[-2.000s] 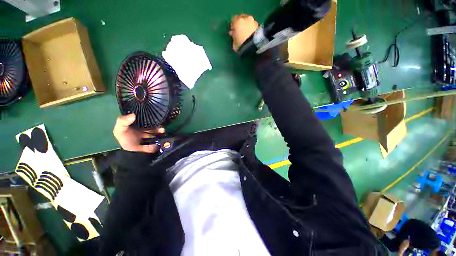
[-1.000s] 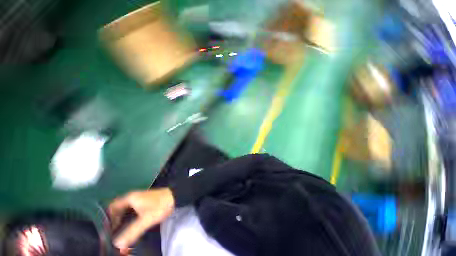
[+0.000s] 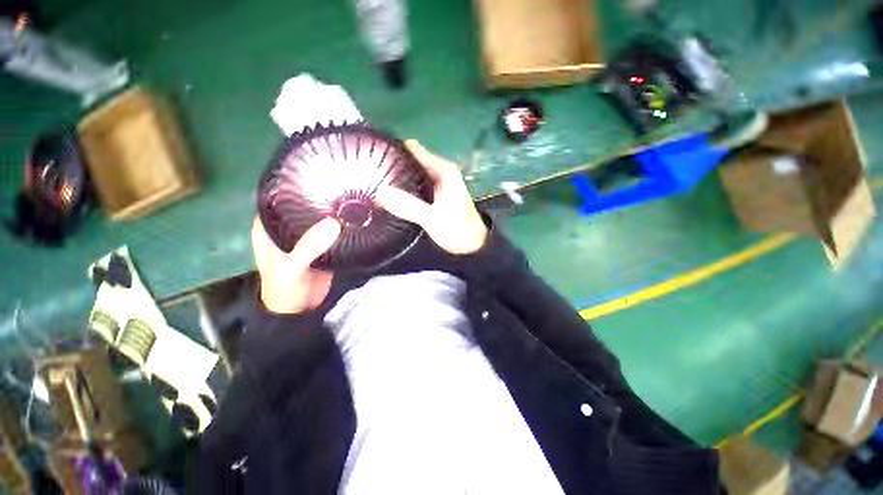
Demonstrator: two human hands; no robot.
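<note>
A black desk fan [image 3: 334, 179] is held in front of my chest at the bench's near edge, its ribbed round grille facing up. My left hand [image 3: 290, 266] grips its left side, with the thumb on the grille near the hub. My right hand [image 3: 441, 203] grips its right side, with the thumb also near the hub. The fan's base and stand are hidden. A white cloth or paper [image 3: 315, 104] lies on the green bench [image 3: 232, 126] just behind the fan.
Brown trays lie at left [image 3: 140, 155] and top [image 3: 540, 43]. Another black fan [image 3: 58, 184] is far left. A small copper-coloured part [image 3: 521, 119] and the polisher [image 3: 658, 82] are right. A grey-white sleeve [image 3: 382, 29] reaches in at top. An open carton [image 3: 789, 174] stands beyond the bench edge.
My right hand, earlier stretched over the bench, is now on the fan's right side. The fan has moved nearer my chest, with its grille turned upward. The view swung right and came back.
</note>
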